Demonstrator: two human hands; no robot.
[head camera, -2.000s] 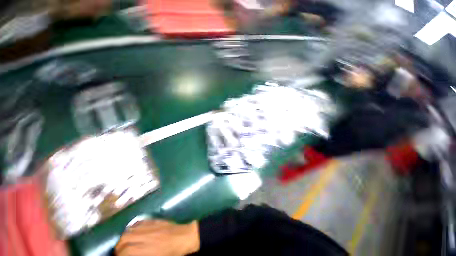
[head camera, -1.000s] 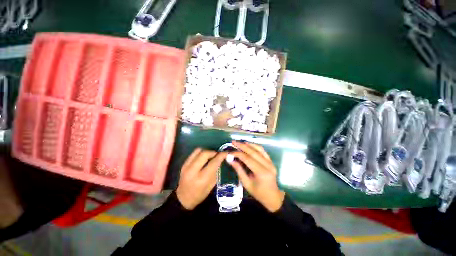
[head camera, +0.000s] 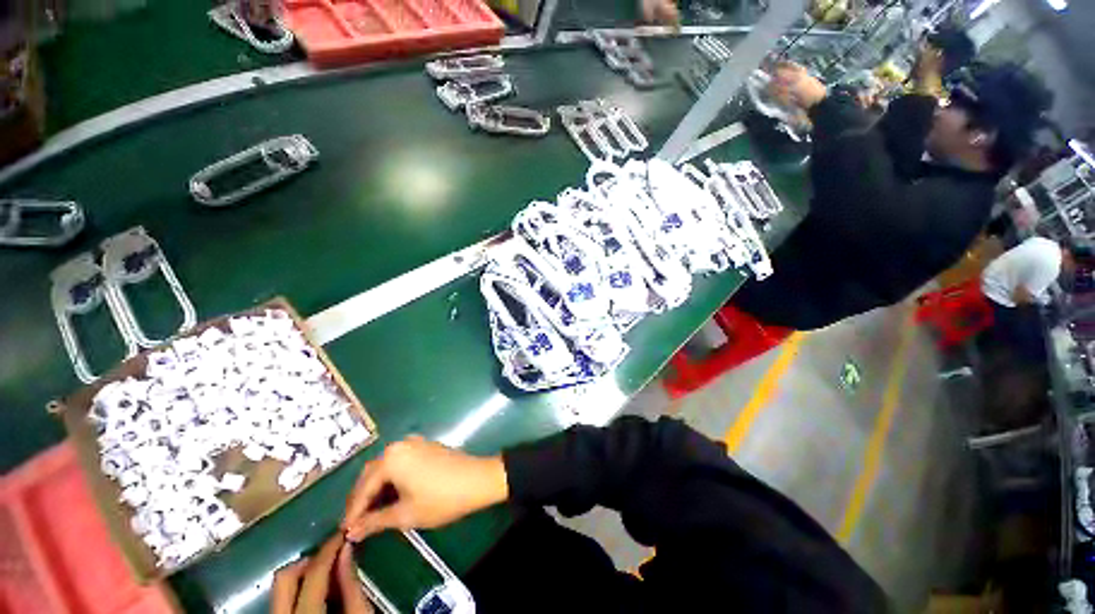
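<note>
The clear loop-shaped frame (head camera: 442, 581) with a blue print is at the bottom edge, partly cut off and partly covered by my hands. My right hand (head camera: 423, 486) has thumb and fingertips pinched at the frame's far end; any small piece there is too small to tell. My left hand (head camera: 322, 583) is cut off by the bottom edge, its fingertips touching the same end of the frame. The open carton (head camera: 106, 513), heaped with small white pieces (head camera: 228, 402), sits just left of my hands.
The salmon-red compartment tray (head camera: 54, 540) is at the lower left. A pile of frames (head camera: 588, 282) lies on the right. Loose frames (head camera: 255, 169) lie on the green belt beyond the edge strip (head camera: 402, 286). A person in black (head camera: 859, 204) sits at the right, by a red stool (head camera: 726, 348).
The view has swung to the right, bringing the seated person into sight. The carton, tray and my hands now appear lower and further left. Both hands remain at the frame.
</note>
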